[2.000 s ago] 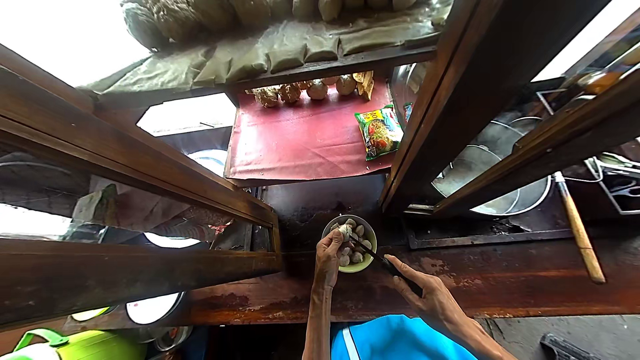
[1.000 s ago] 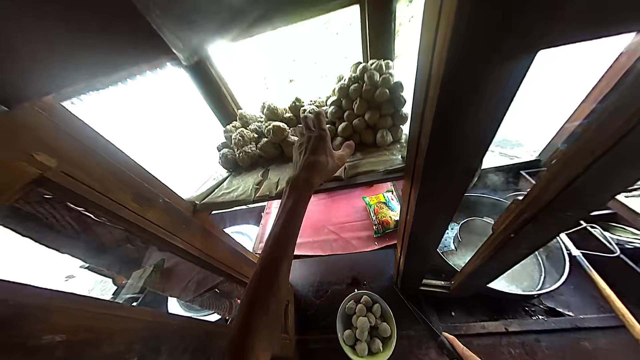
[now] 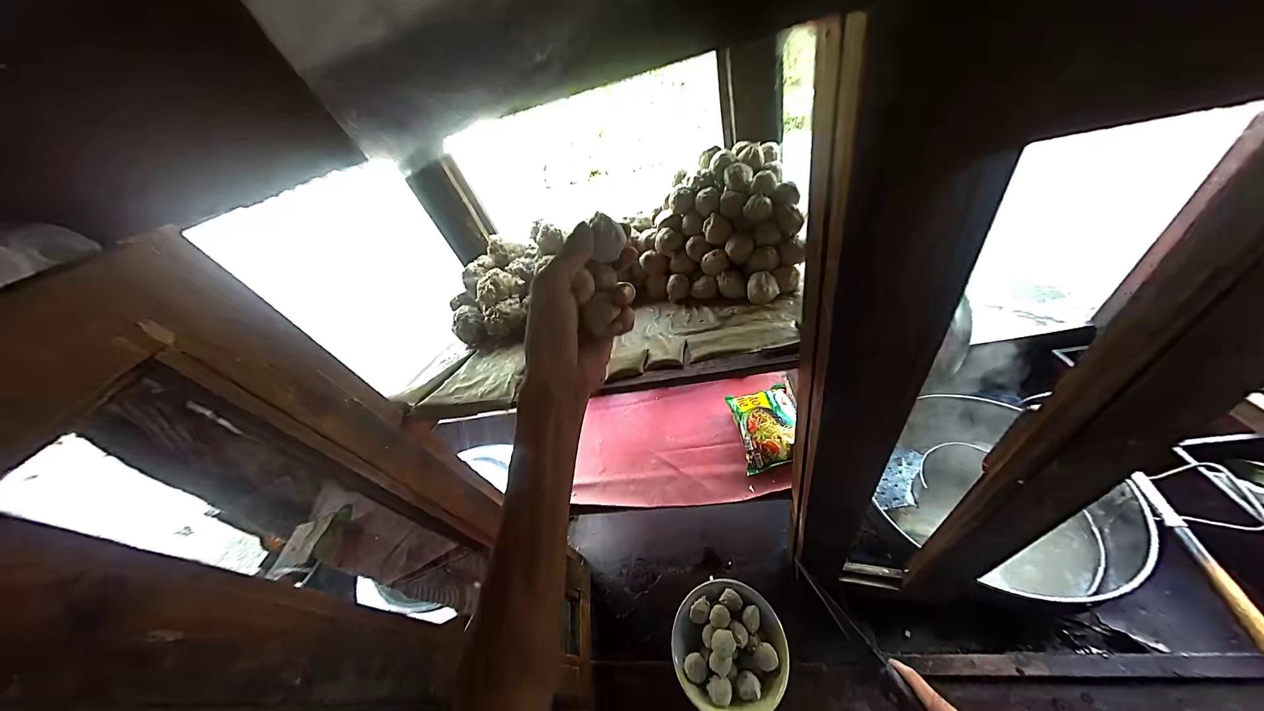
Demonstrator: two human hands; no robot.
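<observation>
My left hand [image 3: 592,286] is raised at the upper shelf, its fingers closed around several pale meatballs. To its left lies a heap of rough, lumpy meatballs [image 3: 499,286]; to its right rises a tall pile of smooth round meatballs [image 3: 726,227]. At the bottom edge, only a finger of my right hand [image 3: 918,686] shows, beside a dark, thin-bladed tool [image 3: 839,617], which looks like a knife; the grip is mostly out of frame. A bowl [image 3: 679,647] holding several meatballs stands on the dark counter between my arms.
Wooden posts [image 3: 829,296] frame the cart on both sides. A red cloth [image 3: 652,444] with an instant noodle packet [image 3: 765,425] lies below the shelf. Right of the post, a large metal pot [image 3: 1145,553] steams; a wooden-handled utensil [image 3: 1224,588] lies beside it.
My left hand has gone from the bowl up to the shelf and has closed around several meatballs. My right hand has left the bowl. The view has tilted up.
</observation>
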